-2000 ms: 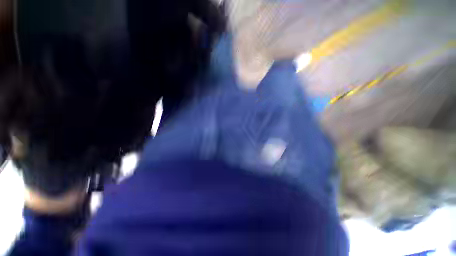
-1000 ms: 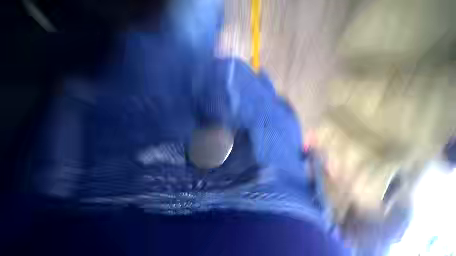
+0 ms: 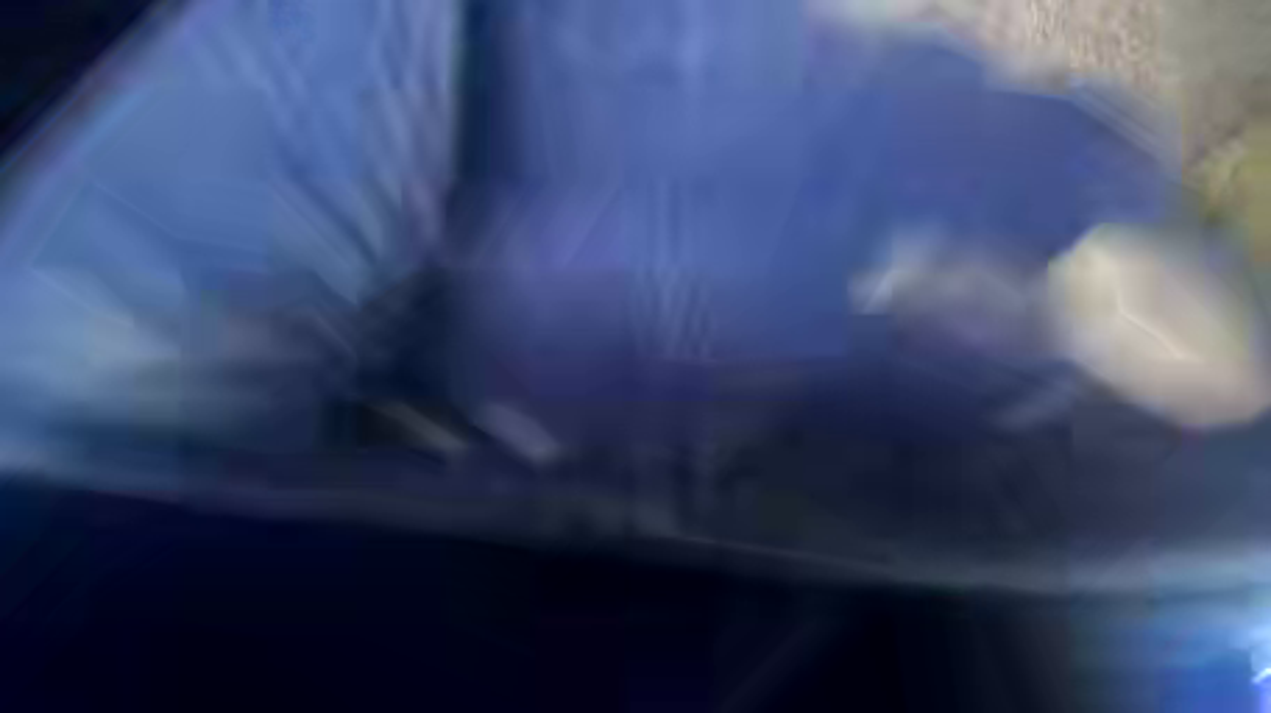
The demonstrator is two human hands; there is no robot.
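The view is heavily blurred. Blue denim-like cloth (image 3: 669,181), which looks like the wearer's lap and legs, fills the upper and middle part. A dark navy garment (image 3: 418,599) covers the bottom. A pale rounded shape (image 3: 1157,327) lies at the right over the blue cloth; I cannot tell what it is. Neither my left hand nor my right hand can be made out. No held thing can be seen.
A strip of speckled floor (image 3: 1080,42) shows at the top right. Olive-tan material (image 3: 1241,195) is cut off by the right edge. A bright blue-white patch (image 3: 1227,662) is at the lower right corner.
The view has swung closer over the blue cloth, which now spreads across the picture. The pale rounded shape is larger and further right. The yellow floor line has left the view.
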